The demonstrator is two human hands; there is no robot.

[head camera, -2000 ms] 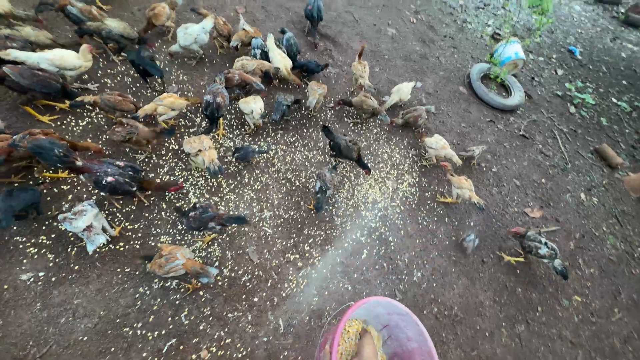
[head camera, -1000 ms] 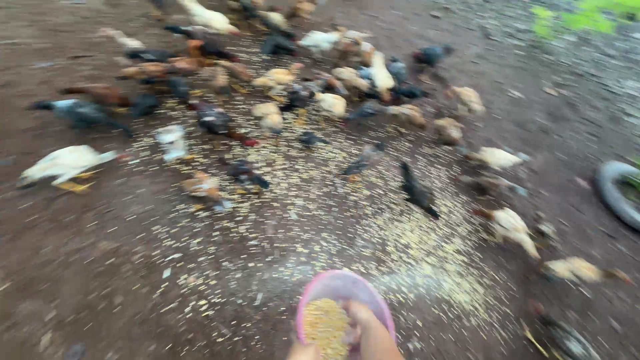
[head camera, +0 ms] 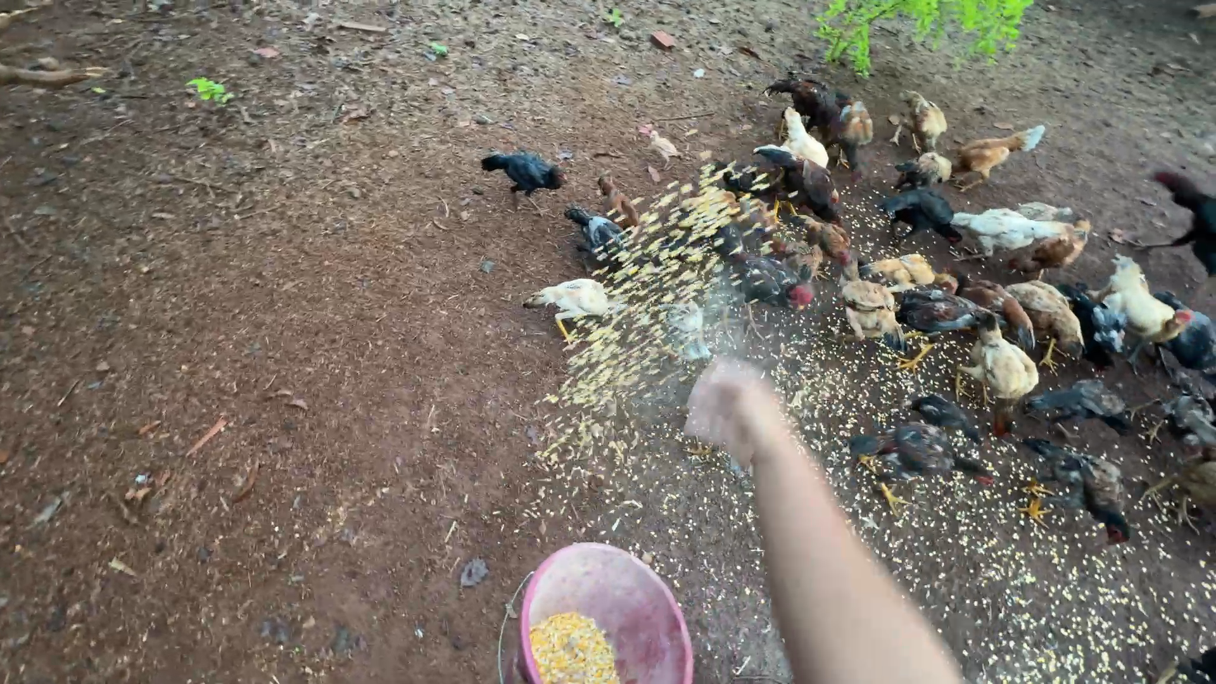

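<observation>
My right hand (head camera: 736,408), blurred by motion, reaches out at mid-view with the arm stretched from the lower right. A spray of cracked corn (head camera: 646,294) flies in the air just beyond and left of it. Whether its fingers are spread is unclear. Below, at the bottom edge, is a pink plastic bucket (head camera: 655,622) with a wire handle, tilted toward me and partly filled with yellow cracked corn (head camera: 573,648). My left hand is out of the picture. Chickens (head camera: 1002,366) of white, black and brown crowd the scattered grain to the right of the hand.
Brown dirt ground with twigs and dry leaves (head camera: 207,435) spreads on the left. A black chicken (head camera: 524,173) and a white one (head camera: 573,299) stand at the flock's left side. Green foliage (head camera: 921,24) hangs at the top right, and a branch (head camera: 47,76) lies top left.
One second ago my hand was in the bucket; now it is extended away from it, with corn in the air. The view has swung left, and the tire has left it.
</observation>
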